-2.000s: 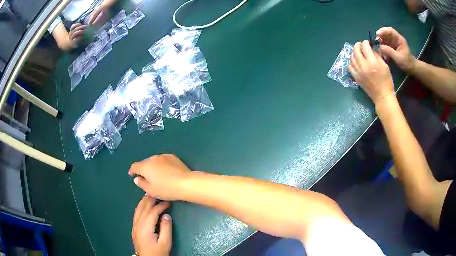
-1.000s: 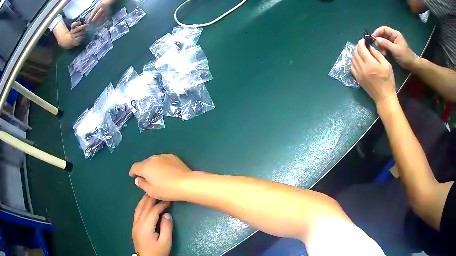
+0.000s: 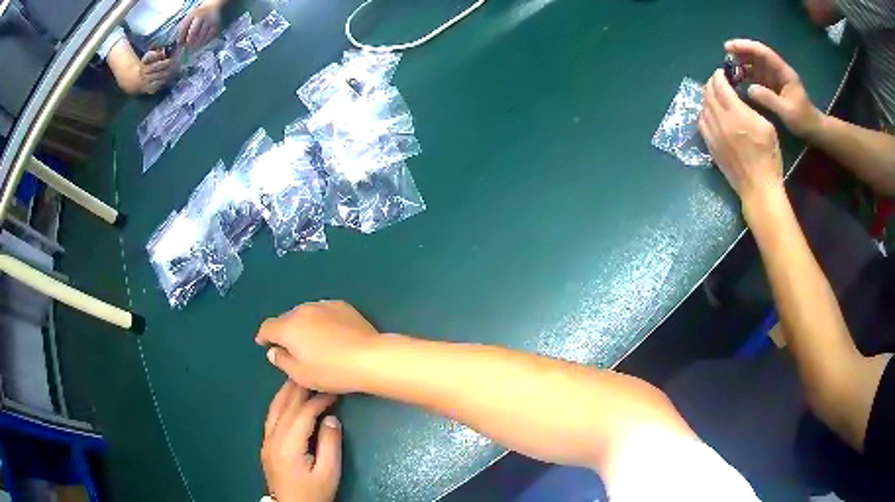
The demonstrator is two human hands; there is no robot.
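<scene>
My right hand rests curled on the green bench top, its palm side hidden; no object shows in it. My left hand lies just below, its thumb apart and its fingertips against or partly under my right hand; nothing shows in it. Beyond my hands, several clear zip bags with dark contents lie in an overlapping, glaring row. No bag touches my hands.
A person at right holds a small dark part beside a clear bag. Another person's hands are at upper left by a second row of bags. A white cable lies at the back; cream tubes edge the left.
My hands stay in place. The person at right has raised and opened the far hand around the dark part. The view has shifted slightly.
</scene>
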